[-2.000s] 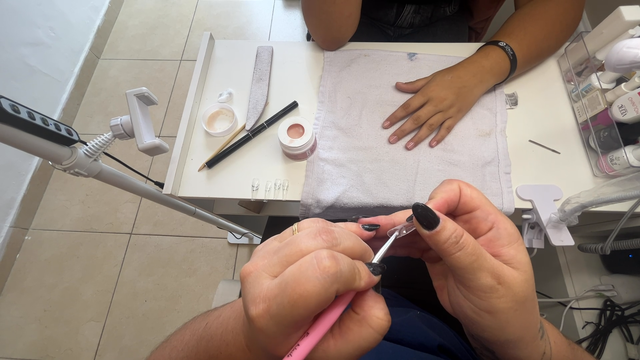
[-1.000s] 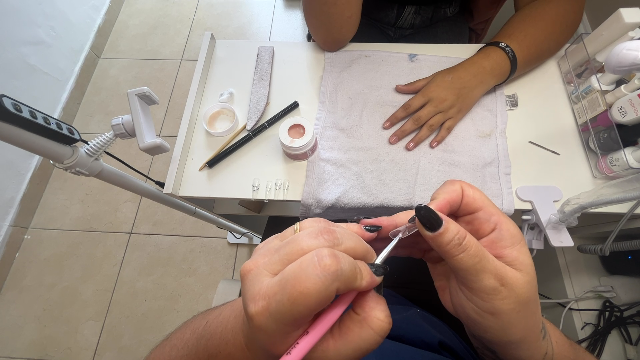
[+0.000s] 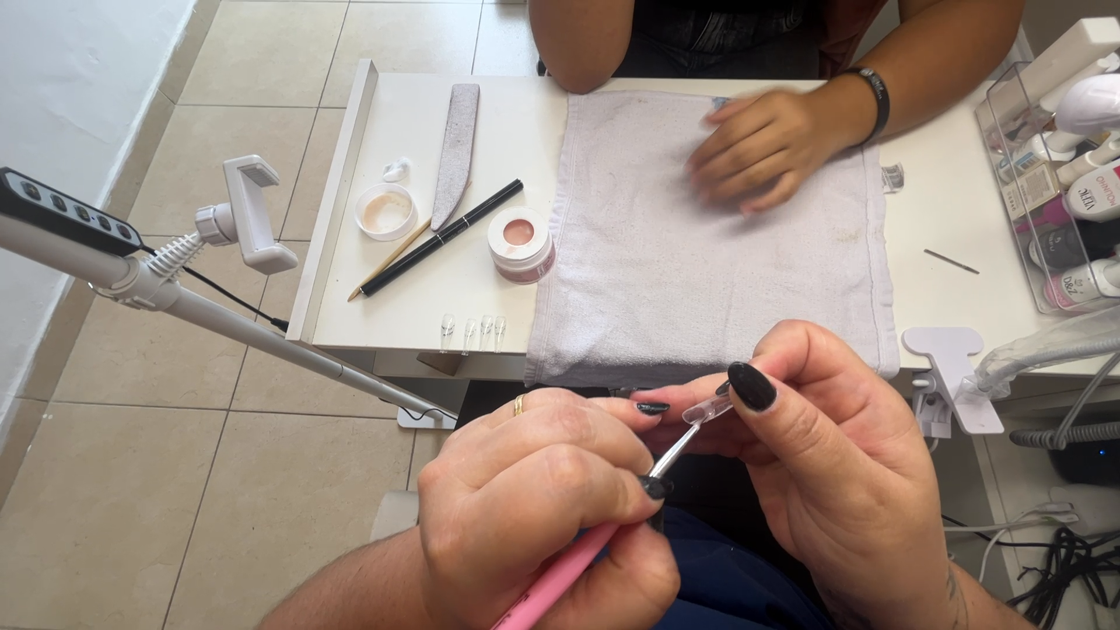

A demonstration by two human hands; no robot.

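My left hand (image 3: 542,507) grips a pink-handled nail brush (image 3: 569,573), its fine tip touching a clear nail tip (image 3: 707,409). That nail tip is pinched between the thumb and fingers of my right hand (image 3: 840,455). Both hands have black-painted nails and meet just in front of the table's near edge. Beyond them an open jar of pink product (image 3: 520,243) stands beside the towel. Several clear nail tips (image 3: 486,332) with fine dark markings lie in a row at the near edge, left of the towel.
Another person's hand (image 3: 761,149) is over the white towel (image 3: 717,289). At left lie a nail file (image 3: 457,149), a black pen-like tool (image 3: 446,236), a wooden stick (image 3: 389,260) and a small round dish (image 3: 386,212). A clear organizer with bottles (image 3: 1019,201) and a lamp clamp (image 3: 954,376) are at right.
The other person's hand, flat on the towel with fingers spread in the earlier frames, has drawn back toward the far side, fingers curled and blurred. My hands hold nearly the same position.
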